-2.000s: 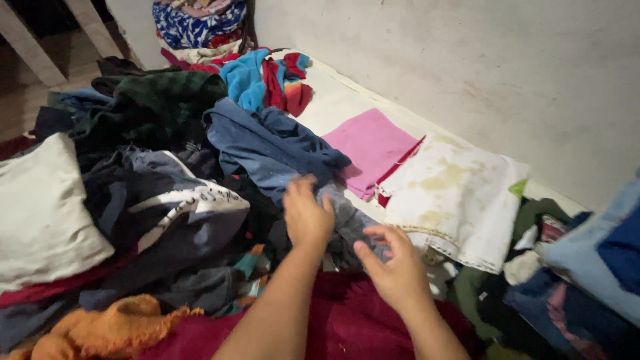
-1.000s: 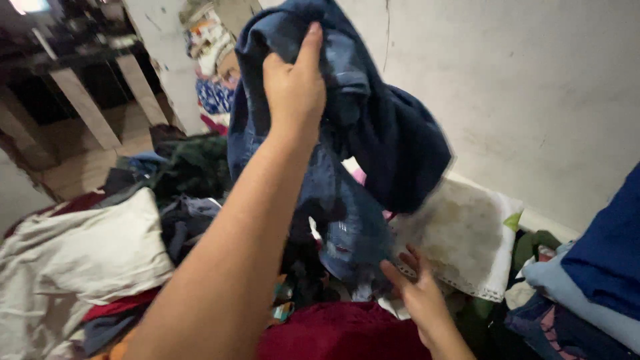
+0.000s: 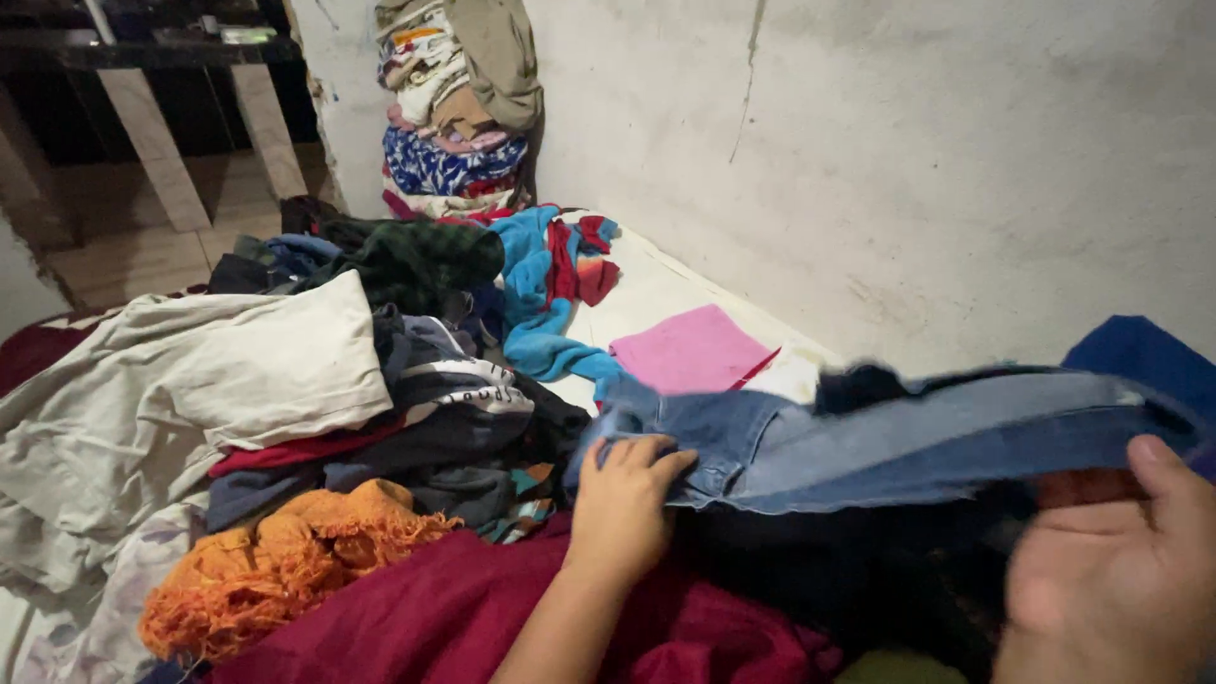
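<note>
A pair of blue denim jeans [image 3: 836, 442] stretches across the right half of the view, over the dark red cloth [image 3: 456, 608]. My left hand [image 3: 627, 494] grips the jeans at their left end, fingers curled on the denim. At the far right, my right hand [image 3: 1121, 560] is at the other end, thumb up against the lower edge; whether its fingers close on the cloth cannot be told. Behind the jeans lies a folded pink cloth [image 3: 693, 347], with a twisted light blue garment [image 3: 537, 304] to its left.
Piled clothes lie at left, with a cream garment [image 3: 190, 370], a dark green garment [image 3: 418, 256] and an orange fringed cloth [image 3: 304, 560]. A tall stack of folded cloths [image 3: 456, 161] stands in the corner by the wall [image 3: 855, 171]. Blue fabric [image 3: 1140, 356] is at right.
The jeans were held up bunched by my left hand one second ago; now they are lowered and spread sideways. My right hand has moved to the far right. The view has shifted.
</note>
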